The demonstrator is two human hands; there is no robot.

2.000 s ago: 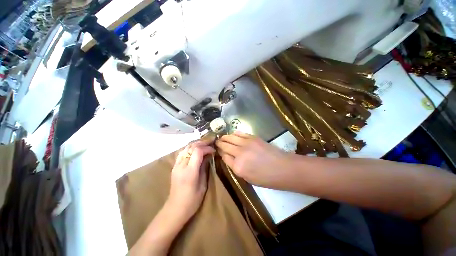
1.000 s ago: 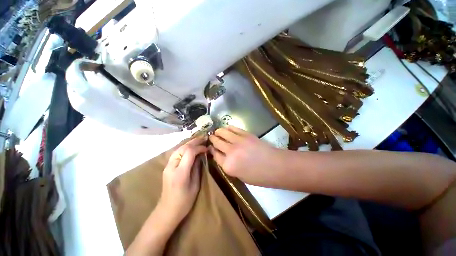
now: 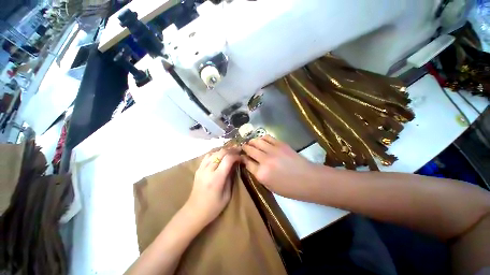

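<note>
A tan-brown fabric panel lies on the white table in front of the sewing machine and hangs towards the lap. A zipper with gold teeth runs along the panel's right side. My left hand pinches the panel's gathered top edge. My right hand has its fingertips on the top of the zipper and panel edge, close beside the left fingertips. Both hands are just in front of the presser foot area; the needle tip cannot be made out. The fingers hide the exact grip.
A zipper bundle fans out right of the needle. Stacked brown panels hang at the left table edge. A dark heap with gold glints is at far right. A blue bin shows below the table at right.
The camera view has shifted back and forth. Both hands keep nearly the same hold at the panel's top edge; no clear movement of the cloth shows.
</note>
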